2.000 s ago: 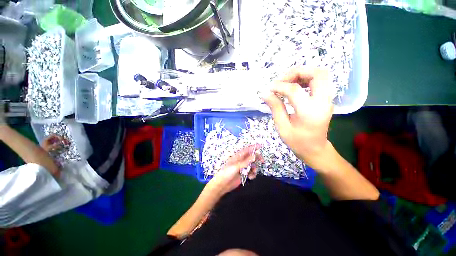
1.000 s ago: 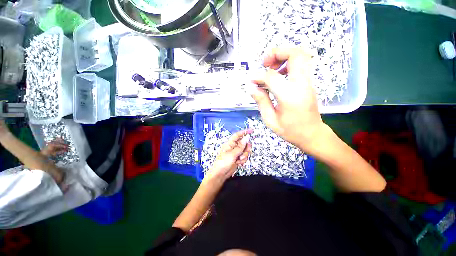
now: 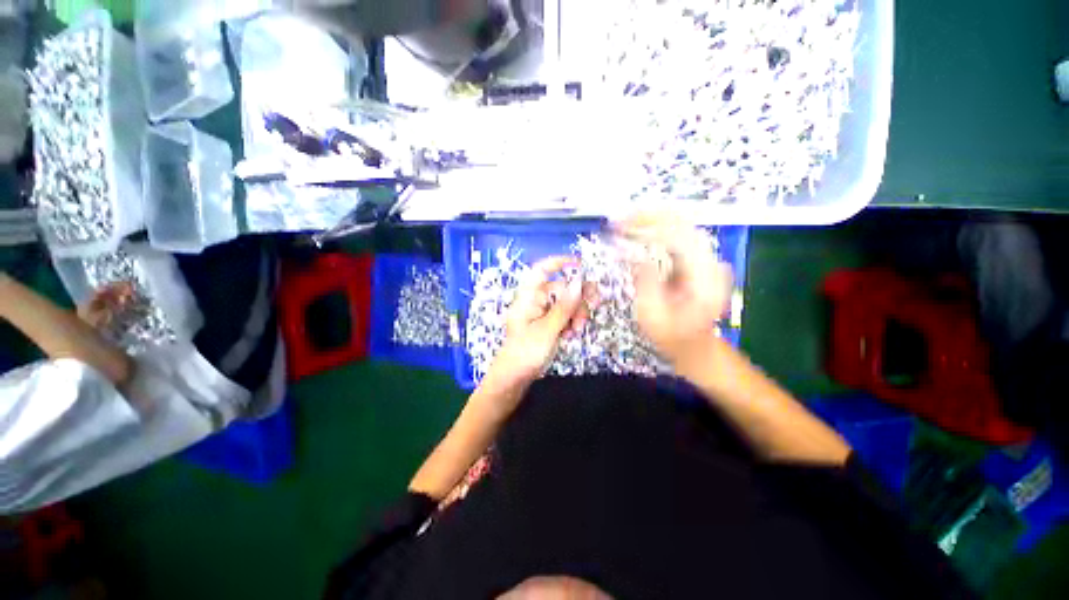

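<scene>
The blue parts bin (image 3: 457, 302) lies at my lap, full of small white and silver workpieces. My left hand (image 3: 542, 314) is over its left half, fingers curled; whether a piece is between the fingertips is too blurred to tell. My right hand (image 3: 682, 281) is over its right half, strongly blurred, and its grip cannot be seen. The bright metal fixture (image 3: 504, 158) is at the bench edge above the bin, overexposed. The large clear tub (image 3: 870, 141) of parts stands on the bench at the right.
Dark knobs (image 3: 322, 141) and a blurred bowl (image 3: 451, 35) are by the fixture. Clear boxes (image 3: 193, 188) stand to the left. A smaller blue bin (image 3: 387, 334) is beside the lap bin. Red stools (image 3: 909, 340) are under the bench. A neighbour's hand (image 3: 111, 302) is at far left.
My right hand has moved down from the fixture and tub edge to over the blue bin. My left hand stays over the bin. The view has shifted, so the bench sits higher in the picture.
</scene>
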